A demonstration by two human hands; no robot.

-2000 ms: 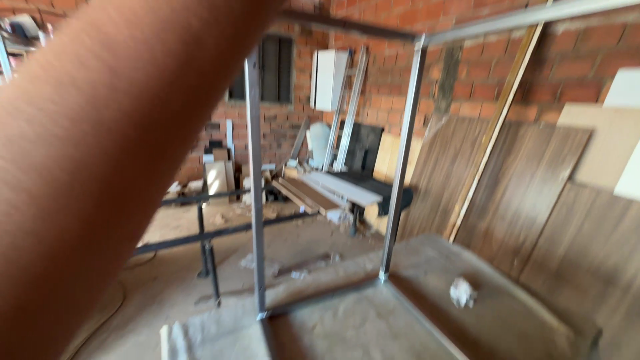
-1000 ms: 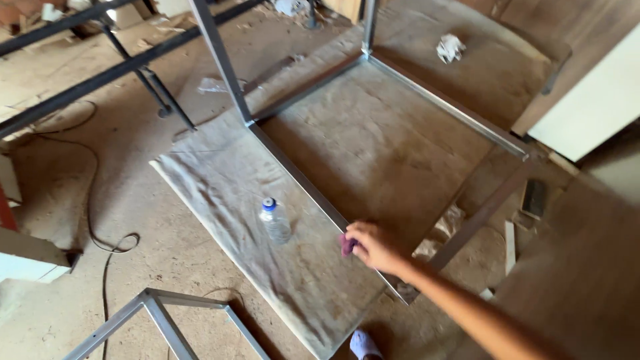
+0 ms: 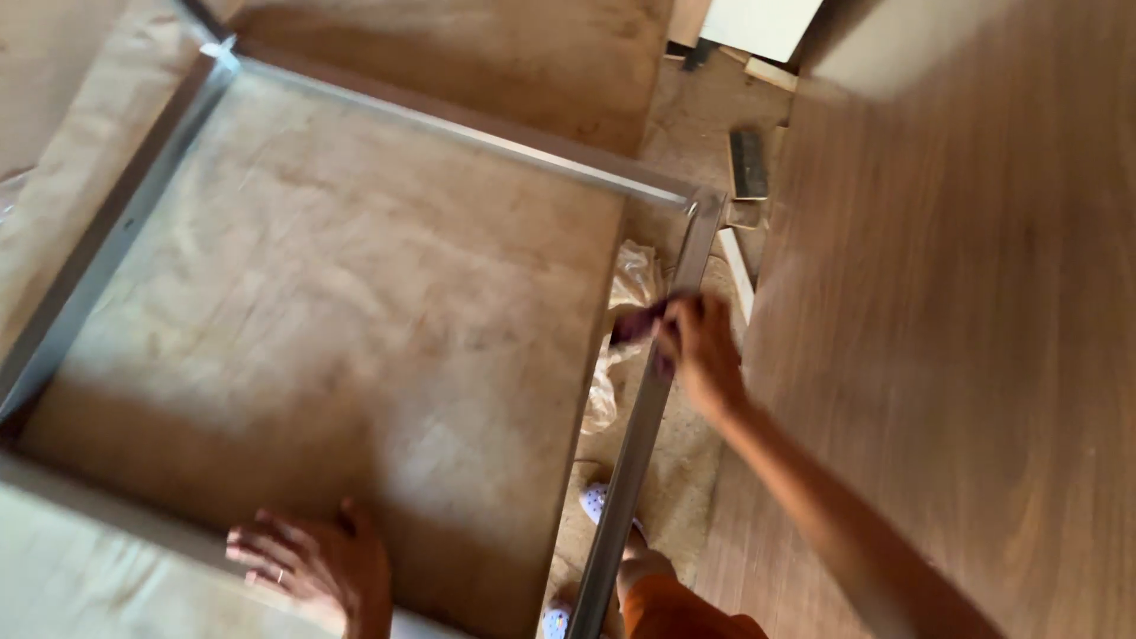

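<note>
A rectangular metal tube frame [image 3: 470,133] spans the view above a spread cloth sheet [image 3: 355,266]. My right hand [image 3: 701,351] is closed around a dark purple cloth [image 3: 635,327], at the frame's right-hand tube [image 3: 639,435]; the hand is blurred. At the lower left, my left hand [image 3: 315,564] lies with its fingers spread over the near tube [image 3: 133,519], a ring on one finger. It grips nothing that I can see. A metal upright rises from the far left corner of the frame.
Wood-grain panels [image 3: 941,355] fill the right side. Between them and the sheet lie crumpled clear plastic [image 3: 635,275], a dark block [image 3: 748,165] and a pale wood strip [image 3: 737,271] on the floor. My feet in spotted shoes [image 3: 594,502] show below the right-hand tube.
My right hand, with the purple cloth, has moved from another tube of the frame to the right-hand tube. My left hand has come into view on the near tube. The view has shifted greatly.
</note>
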